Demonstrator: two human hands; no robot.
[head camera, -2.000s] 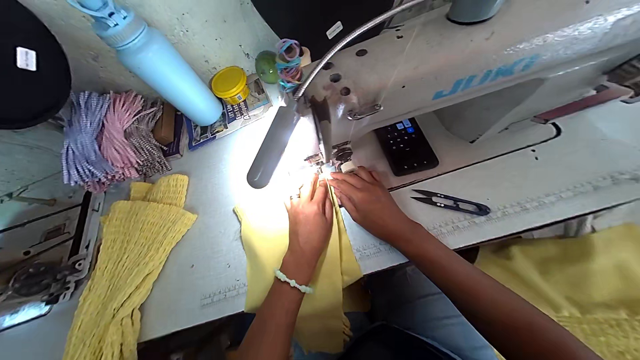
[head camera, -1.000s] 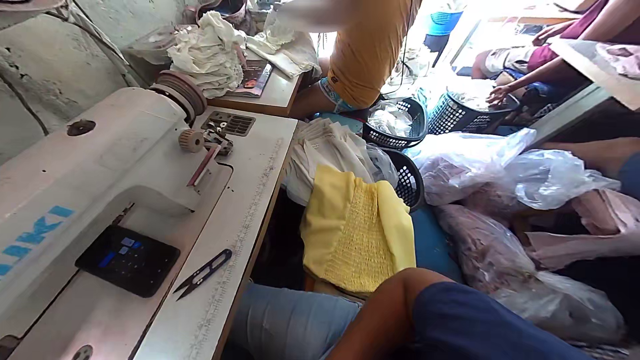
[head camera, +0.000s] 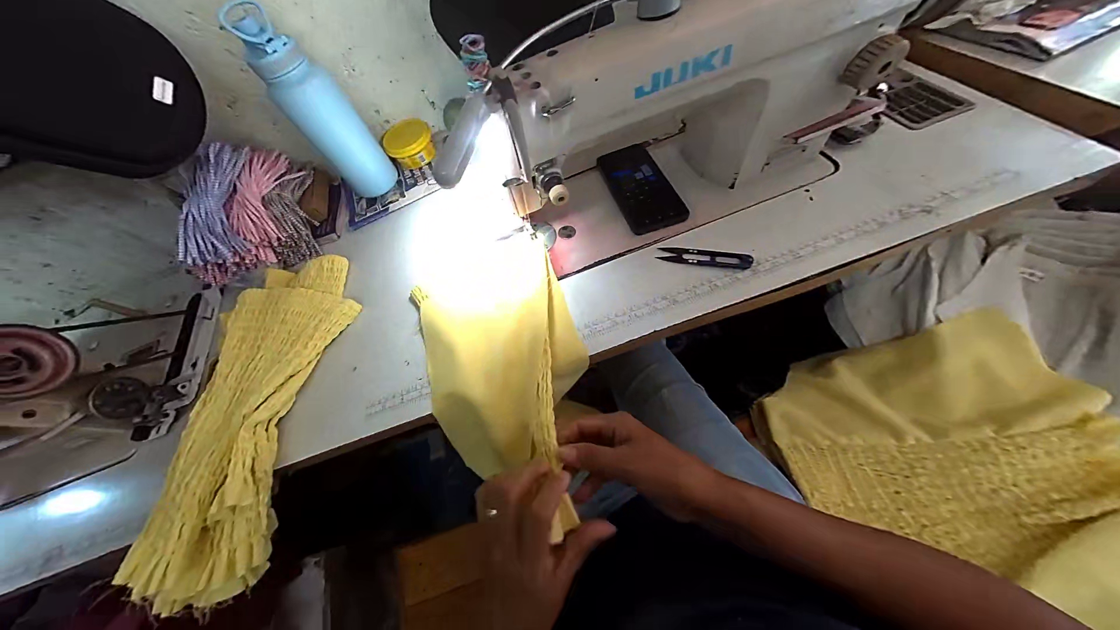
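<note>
A yellow fabric piece runs from under the presser foot of a JUKI sewing machine down over the table's front edge. At its lower end my left hand grips the folded edge between thumb and fingers. Just to the right, my right hand pinches the same edge, its fingers close to those of my left hand. A gathered strip lies along the fabric's right side. Glare from the lamp hides detail near the needle. Another gathered yellow piece lies at the left.
Thread snips and a black phone lie on the machine table. Behind stand a blue bottle and a yellow tub, beside bundled cords. More yellow fabric is piled at the right. Another machine sits far left.
Two seconds ago both hands were at the presser foot; now they hold the fabric's lower end, below the table edge. The view swung right to the fabric pile and back.
</note>
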